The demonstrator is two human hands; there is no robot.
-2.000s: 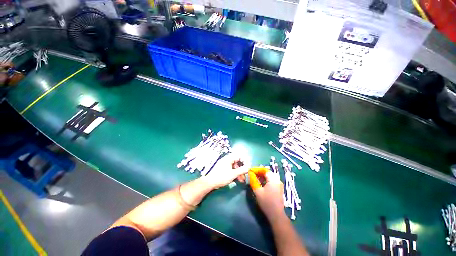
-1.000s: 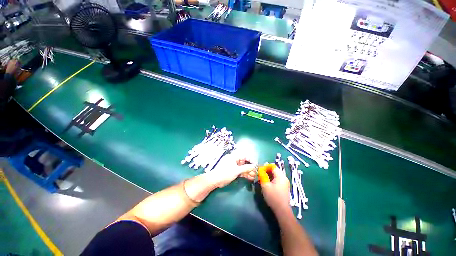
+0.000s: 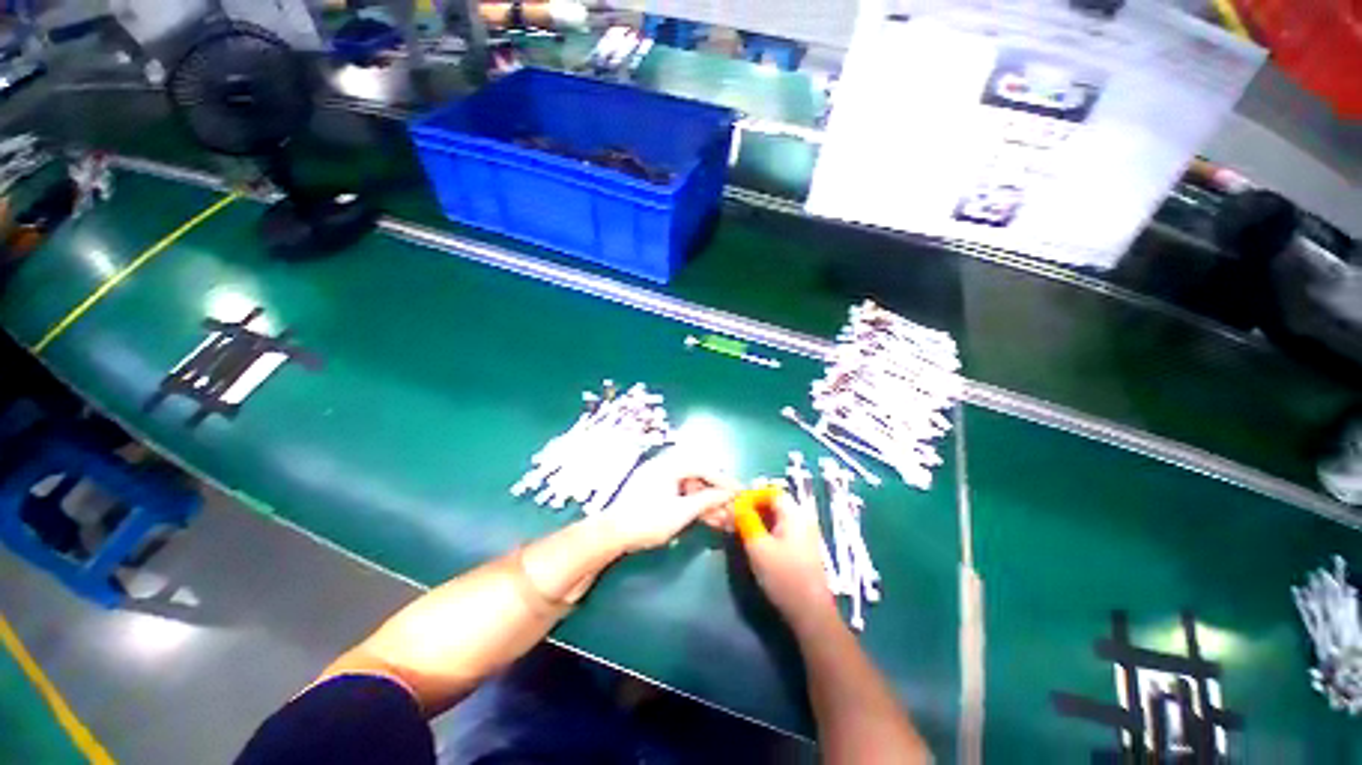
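My left hand and my right hand meet fingertip to fingertip low over the green bench. Yellow-orange covers show on the right thumb and forefinger, pinched together. The fingers and blur hide what lies between the fingertips; I cannot tell what is held. A fanned pile of white cables lies beside my left hand. A few cables lie just right of my right hand. A denser cable pile lies farther back, near the rail, with one strand at its left.
A blue bin with dark contents stands behind the rail, a black fan left of it. A white sheet hangs at back right. A green-marked strand lies near the rail. Taped markers lie left and right. A blue stool stands lower left.
The camera view has shifted, moving the scene somewhat left. My hands stay together in front of the piles, with slightly changed finger poses.
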